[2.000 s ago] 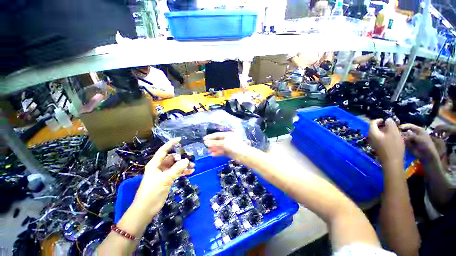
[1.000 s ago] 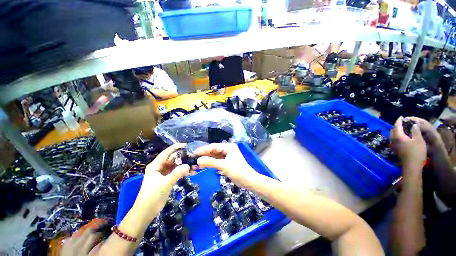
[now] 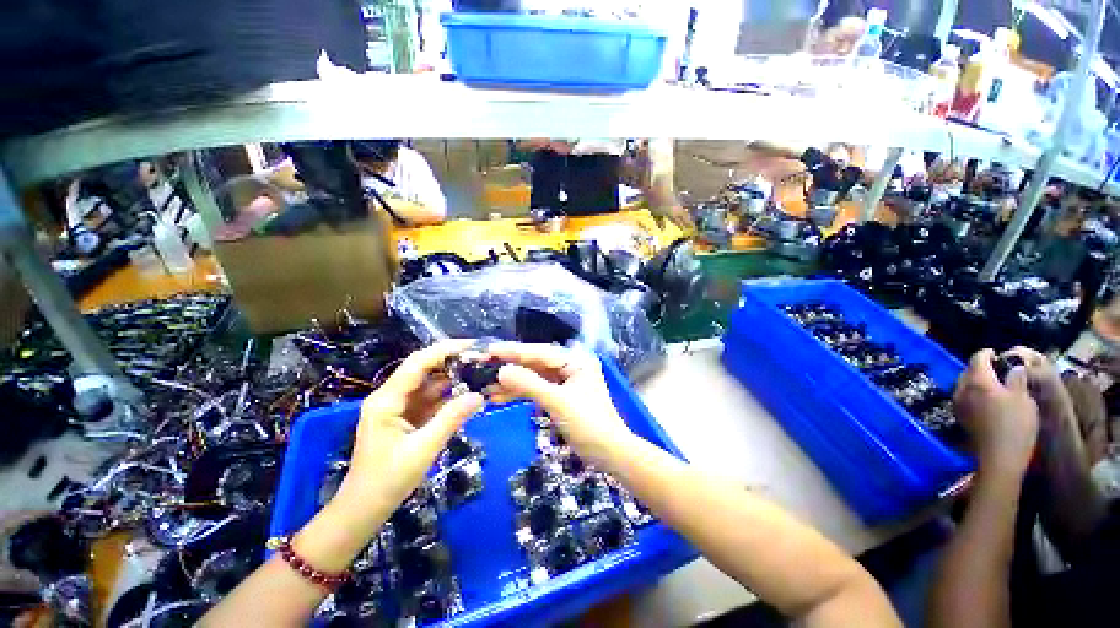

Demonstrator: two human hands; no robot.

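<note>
My left hand, bare with a red bead bracelet at the wrist, holds a small dark camera module at its fingertips. My right hand, bare, touches the same module from the right with thumb and fingers. The fingers partly hide the module. Both hands are above the far part of a blue plastic tray. Several more modules with round black centres lie in the tray in groups at left and right, partly hidden by my hands and forearms.
A crumpled clear plastic bag lies behind the tray. Tangled cable leads are heaped at left. Stacked blue trays stand at right beside another person's hands. A white shelf with a light-blue bin crosses overhead.
My right hand has come from apart, over the tray's far edge, to the module in my left hand. Another person's hand at lower left has gone from view.
</note>
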